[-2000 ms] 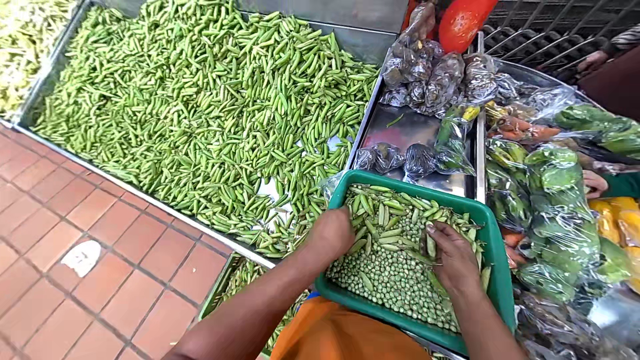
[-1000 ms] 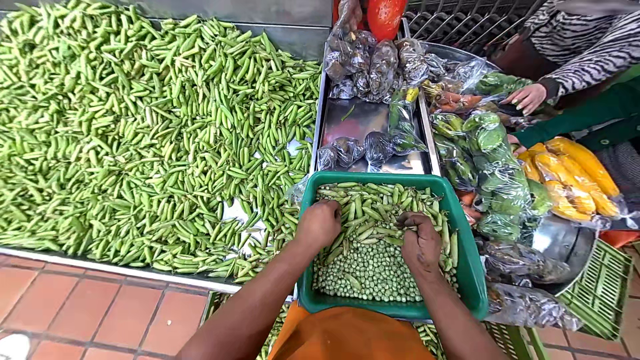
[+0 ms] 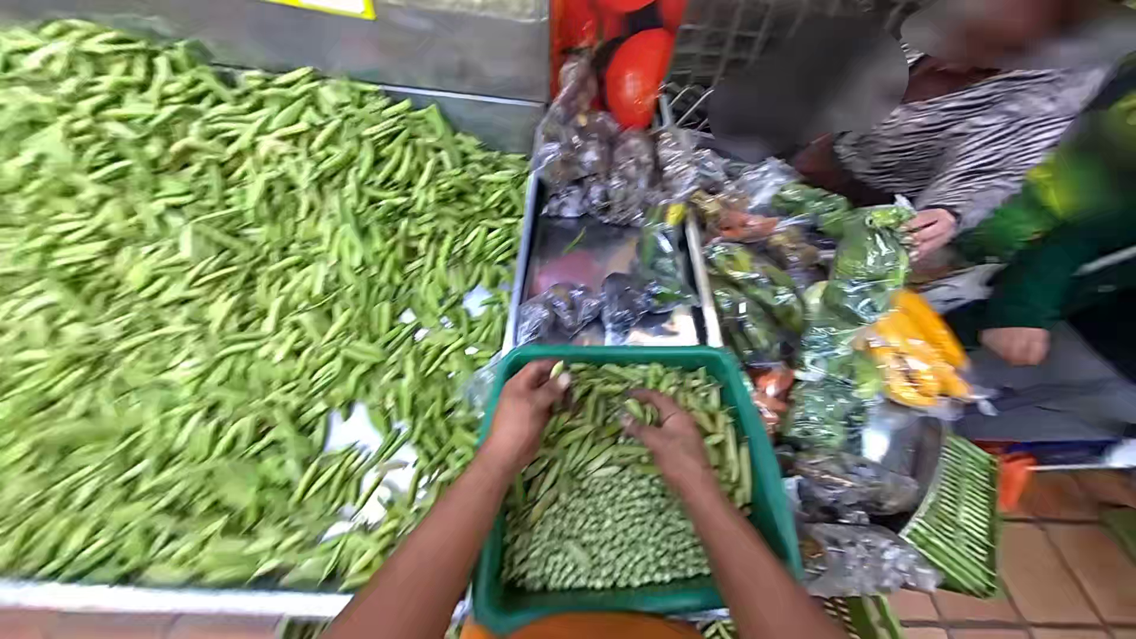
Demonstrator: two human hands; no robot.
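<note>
A green plastic tub [image 3: 770, 497] stands close in front of me, with pea pods [image 3: 581, 444] in its far part and shelled peas [image 3: 612, 532] in its near part. My left hand [image 3: 530, 404] is over the tub's far left corner, fingers closed on a pea pod [image 3: 559, 369]. Over the pods on the right, my right hand [image 3: 666, 435] pinches a small green pod [image 3: 637, 410] between thumb and fingers. Both forearms reach across the tub's near side.
A broad heap of green pods [image 3: 222, 311] fills the display at left. Beyond the tub is a metal tray [image 3: 577, 248] with bagged vegetables; more bagged produce [image 3: 834, 328] lies right, beside a green crate [image 3: 958, 515]. Two people stand at right, one hand [image 3: 932, 232] touching a bag.
The view has swung right. My left hand has a pod at its fingertips that was not visible there a second ago. The person in the striped sleeve now touches a bag of green vegetables.
</note>
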